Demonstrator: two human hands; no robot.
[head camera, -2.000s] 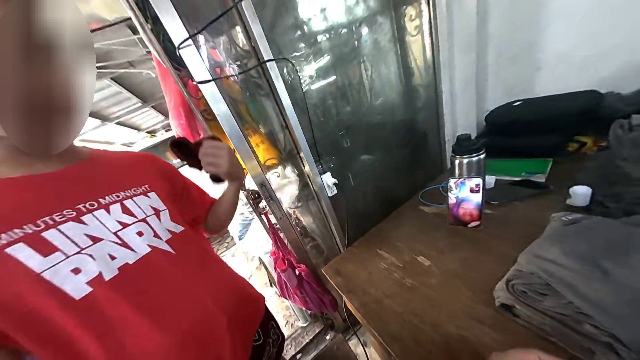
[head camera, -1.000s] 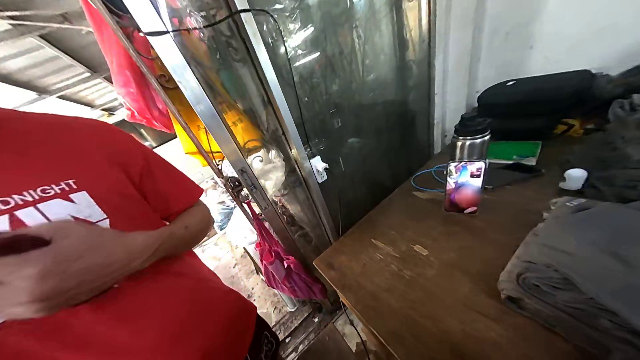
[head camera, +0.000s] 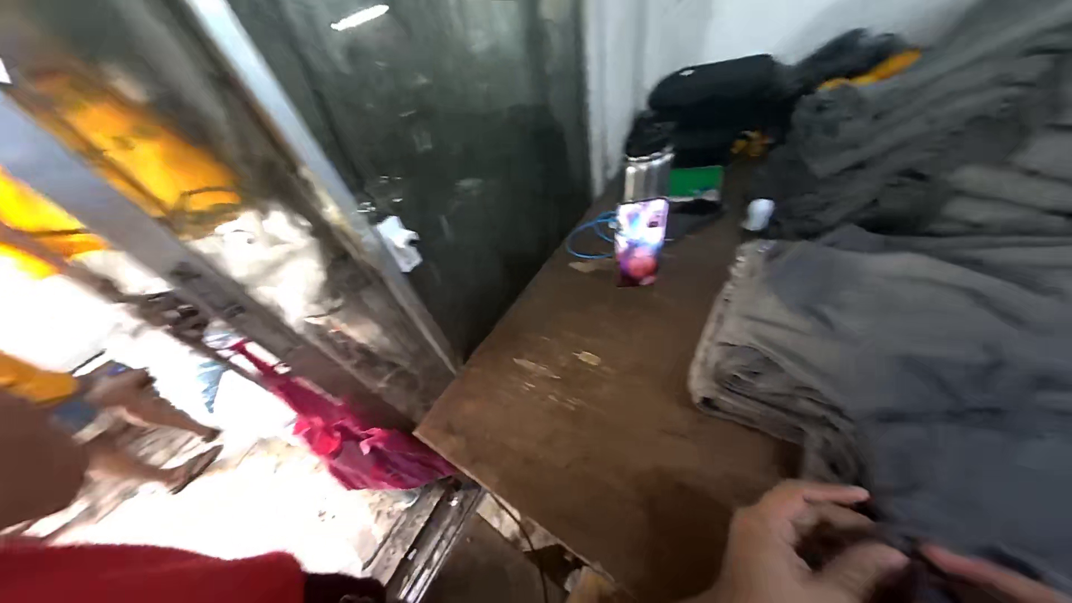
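My left hand (head camera: 791, 536) is at the bottom right over the table edge, its fingers curled at a dark item that is blurred and partly hidden. Fingers of my right hand (head camera: 988, 574) show at the bottom edge, on the other side of that dark item. Just beyond both hands lies a stack of folded grey cloth (head camera: 913, 360). On the brown wooden table (head camera: 569, 419) a phone (head camera: 641, 243) with a lit screen leans upright against a metal bottle (head camera: 647, 176).
A blue cable (head camera: 586, 239), a green flat item (head camera: 697, 182), a small white object (head camera: 759, 214) and a black case (head camera: 712, 100) lie farther back. A metal-framed glass door (head camera: 293, 142) and a pink bag (head camera: 360, 444) are left of the table. A person's red shirt (head camera: 151, 574) shows bottom left.
My view has swung down and right. Both my hands are now in sight beside the grey cloth. The person in red has dropped mostly out of view at the lower left.
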